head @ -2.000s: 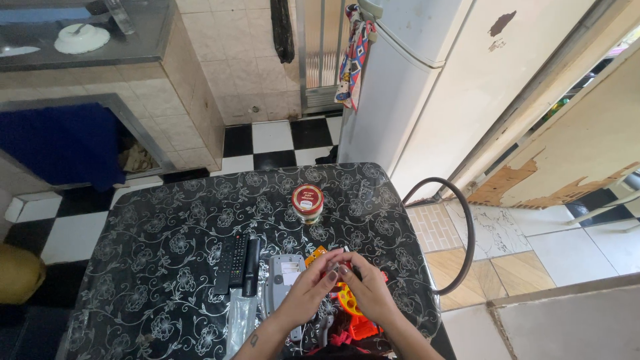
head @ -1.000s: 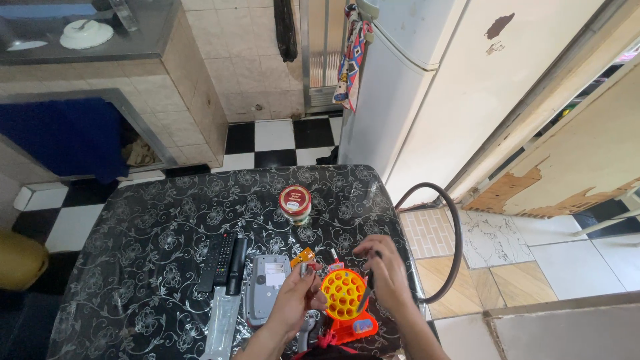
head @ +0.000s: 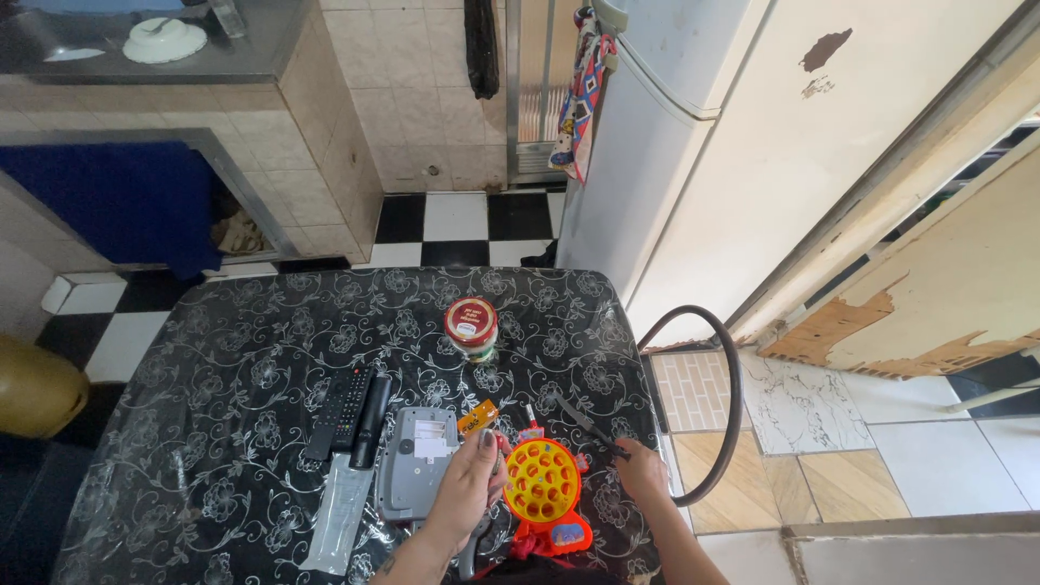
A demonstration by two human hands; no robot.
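My right hand [head: 642,467] grips the dark handle of a knife [head: 591,424], its blade pointing up and left over the table. My left hand [head: 475,475] is closed on a small object with some red, mostly hidden by the fingers. Between the hands lies a red and yellow plastic toy [head: 543,481] with round holes. Left of my left hand is a grey plastic device [head: 416,463] with an open battery compartment. An orange packet [head: 478,418] lies just above my left fingertips.
A jar with a red lid [head: 471,322] stands farther back on the table [head: 268,325]. Remote controls [head: 345,410] and a clear plastic sleeve [head: 340,516] lie at left. A dark hose [head: 735,406] curves beside the table's right edge, near the refrigerator [head: 650,179].
Two seconds ago my hands were together over the toy. They are now apart, my right hand out to the right, where the knife shows plainly, and the toy is more exposed.
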